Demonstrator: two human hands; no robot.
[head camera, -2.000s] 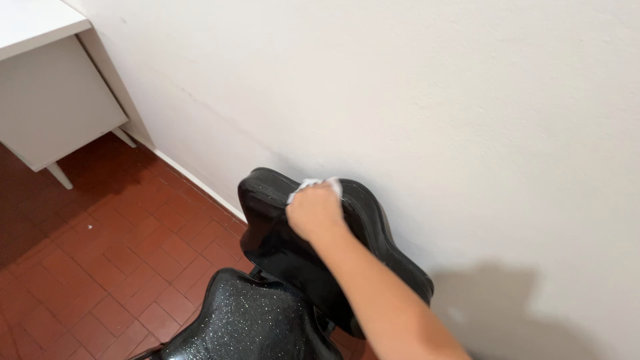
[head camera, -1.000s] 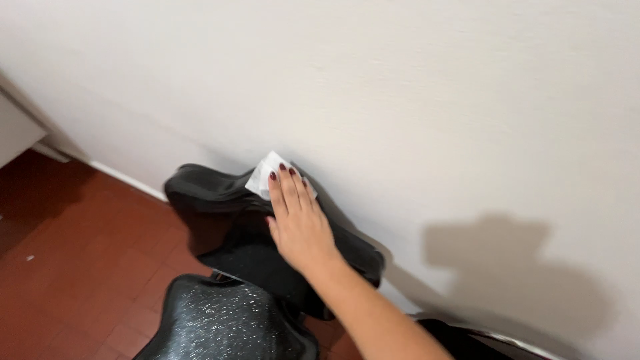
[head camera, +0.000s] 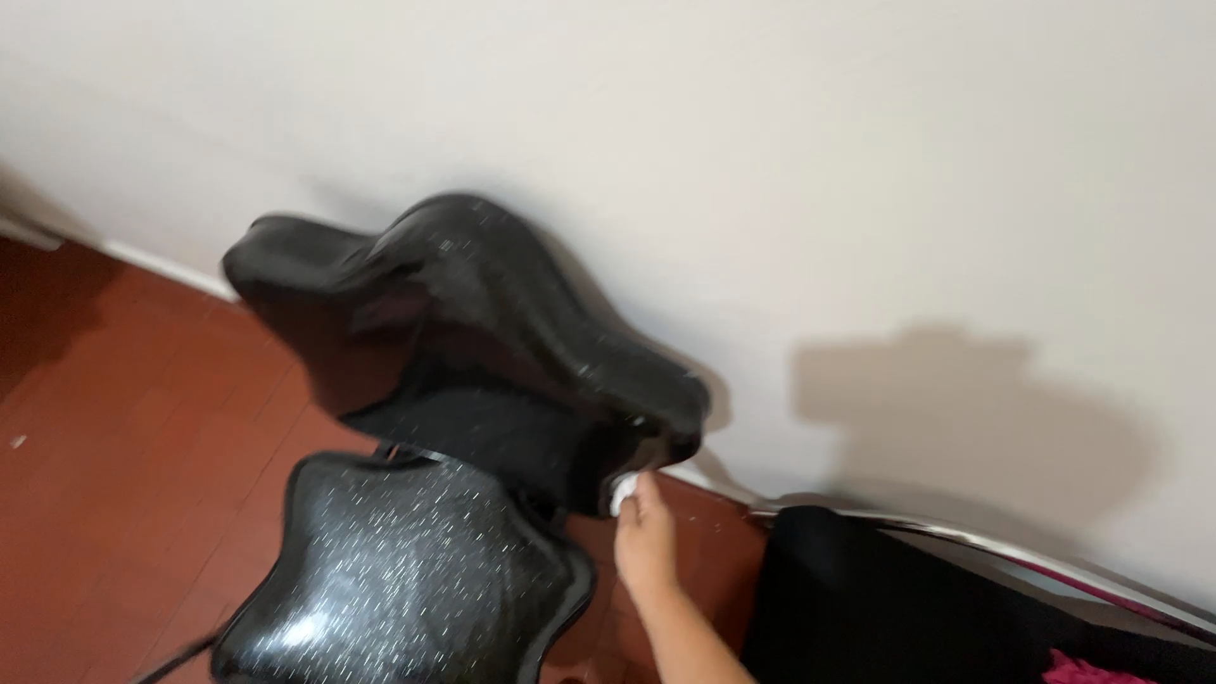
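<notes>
My right hand (head camera: 648, 541) holds a crumpled white cloth or wipe (head camera: 622, 494) against the lower right edge of a glossy black chair backrest (head camera: 475, 275) with a wavy outline. The backrest stands close to the white wall. Joined below it is a black star-like seat (head camera: 408, 570) with silver glitter specks and a bright reflection. Most of the wipe is hidden by my fingers. My left hand is out of view.
The white wall (head camera: 760, 171) meets a red tiled floor (head camera: 123, 408) at a pale baseboard. At the lower right are a curved chrome metal tube (head camera: 931, 522), black fabric (head camera: 855, 598) and a bit of pink material (head camera: 1083, 670).
My right hand with the wipe has moved from the top edge of the backrest down to its lower right side. The view has shifted right, bringing the chrome tube and black fabric into sight.
</notes>
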